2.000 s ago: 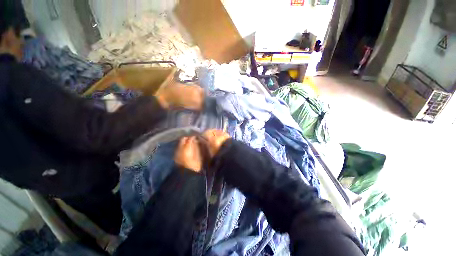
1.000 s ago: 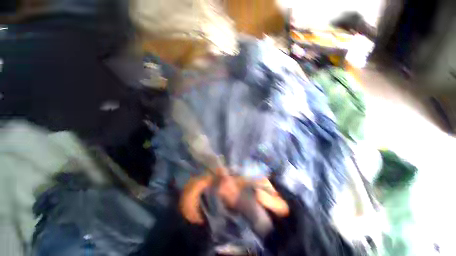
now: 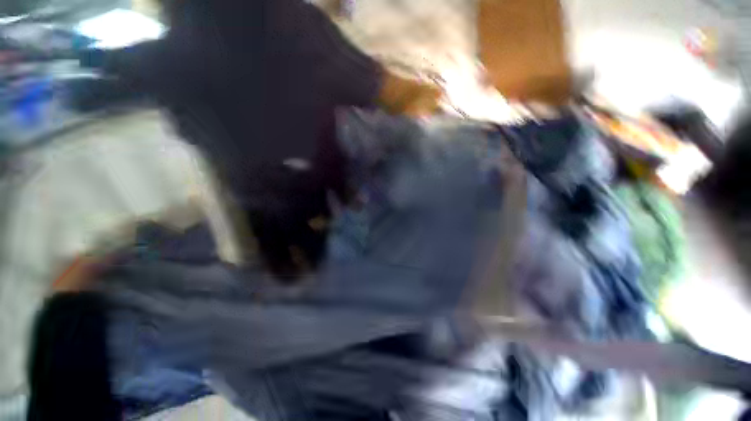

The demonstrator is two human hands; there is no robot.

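The frame is strongly blurred. My left hand is at the far left, above its dark sleeve, closed on one end of a blue-grey denim garment. The garment stretches from it across the front of the view to the right. A mauve-grey streak runs on to the right edge; I cannot tell if it is cloth or a sleeve. My right hand cannot be made out. The denim pile lies behind and to the right.
Another person in dark clothing stands close ahead on the left, beside the pile. An off-white cart is at the left. A bulging green sack stands beyond the pile on the right. A brown board is at the top.
The view has swung left. My hands were together on denim at the pile; now my left hand is far left with the garment stretched out, and my right hand is no longer seen.
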